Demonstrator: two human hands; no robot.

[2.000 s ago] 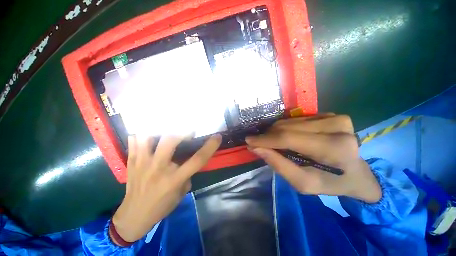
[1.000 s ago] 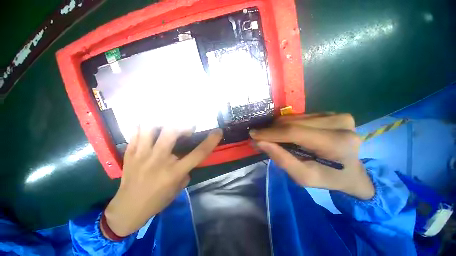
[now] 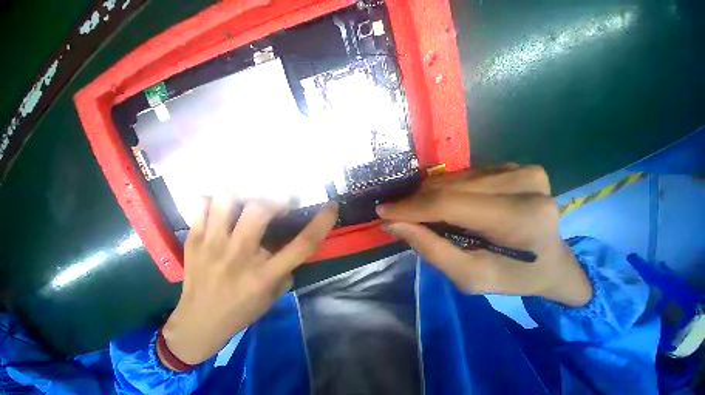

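The open tablet point(image 3: 309, 38) lies in a red-orange foam tray point(image 3: 439, 92). Its large battery point(image 3: 224, 131) glares white, and the mainboard point(image 3: 359, 116) beside it glares too. A small green board point(image 3: 157, 95) sits at the battery's far-left corner. My left hand point(image 3: 240, 251) rests spread on the tablet's near edge, fingertips over the battery, holding nothing. My right hand point(image 3: 487, 227) holds black tweezers point(image 3: 487, 245) like a pen at the near edge below the mainboard. Their tips are hidden by my fingers. Yellow tape point(image 3: 437, 169) shows at the tray's near-right corner.
The tray lies on a glossy dark green worktop point(image 3: 541, 116). A chipped white and dark edge strip point(image 3: 54, 73) curves across the upper left. A yellow-black striped strip point(image 3: 603, 193) is at the right. My blue sleeves and lap are below.
The tray and tablet have shifted slightly left in view. My right hand, still holding the tweezers, and my left hand stay at the tablet's near edge with little visible change.
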